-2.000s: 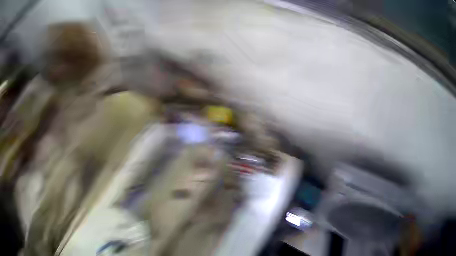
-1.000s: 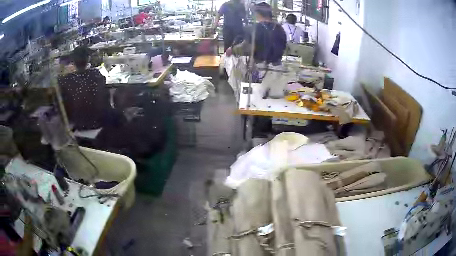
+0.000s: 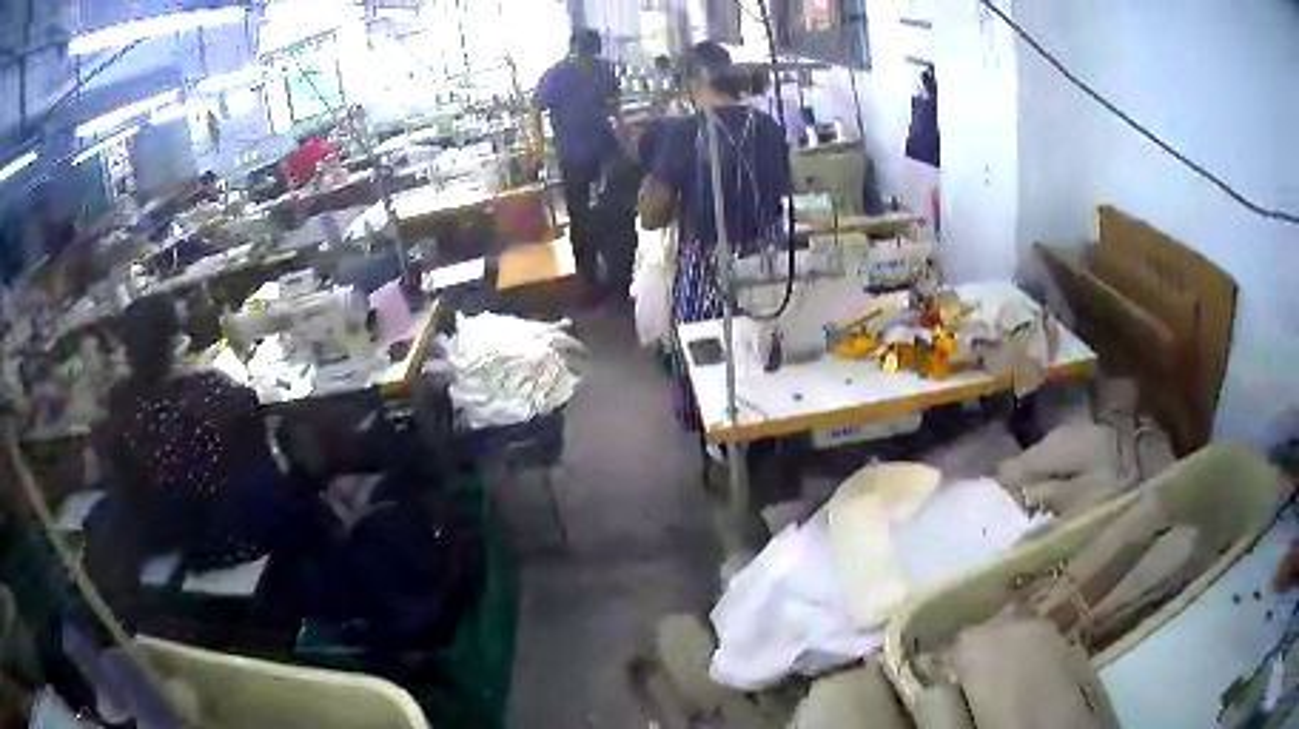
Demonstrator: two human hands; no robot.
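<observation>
Neither of my hands is in the picture. Nearest in front of me, beige fabric bundles (image 3: pixel 1019 677) lie at the bottom right, cut off by the lower edge. A cream tub (image 3: pixel 940 605) beyond them holds rolled beige bundles (image 3: pixel 1140 570), some with ties. White cloth (image 3: pixel 812 584) is heaped left of the tub, with a cream piece (image 3: pixel 866 534) lying over it. Part of a white table top (image 3: pixel 1211 662) shows at the bottom right corner.
A sewing table (image 3: pixel 769 403) with orange items stands ahead. White garments (image 3: pixel 506 370) are piled beside the aisle (image 3: pixel 606 470). A seated person (image 3: pixel 178 442) is at left; two people (image 3: pixel 720 185) stand ahead. Brown boards (image 3: pixel 1161 321) lean on the right wall. Another cream tub (image 3: pixel 285 686) is at lower left.
The view has tilted up and shifted, so the near bundles and tub sit lower and the left table has mostly dropped out. The standing people appear larger and further left.
</observation>
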